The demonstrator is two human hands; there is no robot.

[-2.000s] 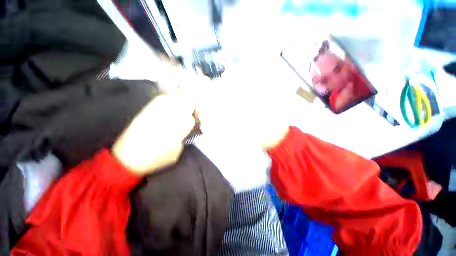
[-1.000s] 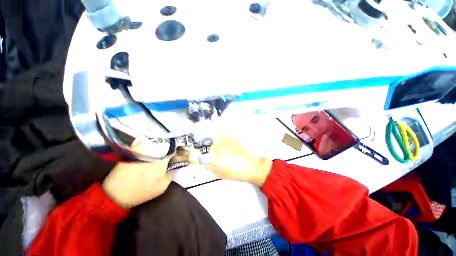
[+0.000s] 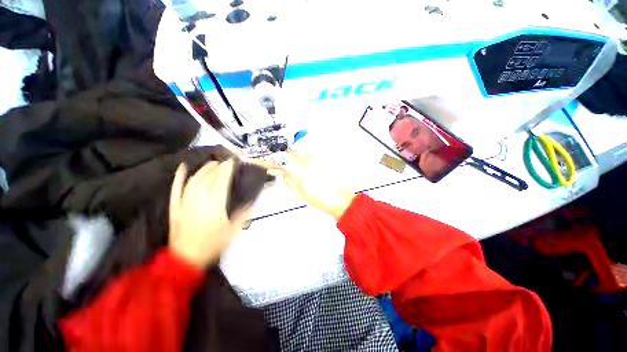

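Note:
The dark brown garment lies in folds at the left, with its narrow end near the presser foot and needle area of the white sewing machine. My left hand, slightly blurred, lies over the cloth with fingers apart, left of and below the needle area; whether it grips the cloth is unclear. My right hand is right of the needle area, its fingertips together at the tip of the cloth. Glare washes out this hand's outline.
A phone lies under the machine arm, with a small tan card at its left and a slim black tool at its right. Green and yellow rings lie at the table's right end. The control panel is above.
The view has shifted, showing the control panel fully. My left hand has opened its fingers over the cloth, and more cloth is bunched beside the needle area. My right hand stays by the needle area.

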